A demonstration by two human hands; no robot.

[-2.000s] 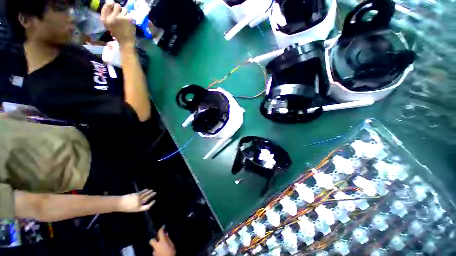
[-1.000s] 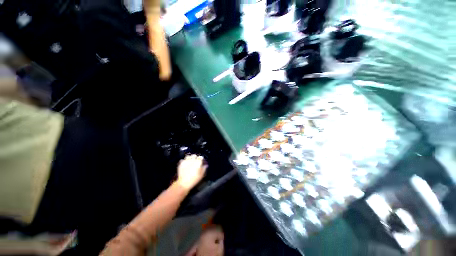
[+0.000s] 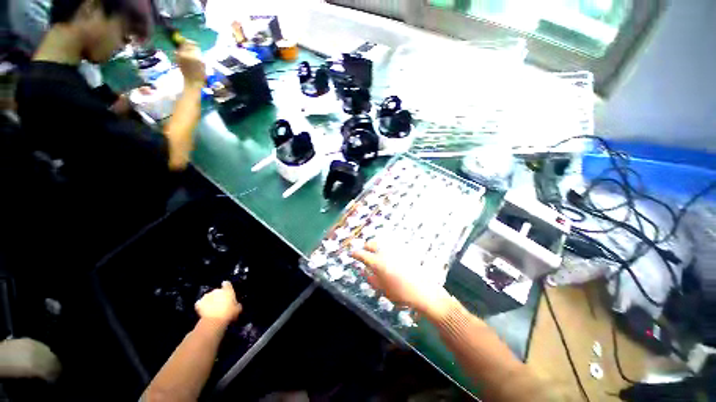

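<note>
My left hand (image 3: 218, 304) is over the black parts bin (image 3: 263, 336) below the bench edge, among dark glossy parts. Its fingers look bent; whether they hold a part is too dark to tell. My right hand (image 3: 385, 271) reaches over the clear blister tray (image 3: 476, 188), its fingertips at the silver motors (image 3: 345, 271) with orange leads near the tray's left edge. Whether the fingertips grip a motor cannot be told. The tray lies on the green bench and slightly overhangs its front edge.
Black camera heads on white bases (image 3: 297, 153) stand behind the tray. A grey-white screw feeder (image 3: 498, 267) is right of it. Tangled black cords (image 3: 620, 196) and a cardboard sheet (image 3: 577, 338) are farther right. Clear empty trays (image 3: 502, 102) lie at the back. A co-worker (image 3: 86, 133) sits at left.
The view has turned toward the right side of the bench. My right hand is now over the motor tray; a second ago it was low by the bin. My left hand is still in the bin area.
</note>
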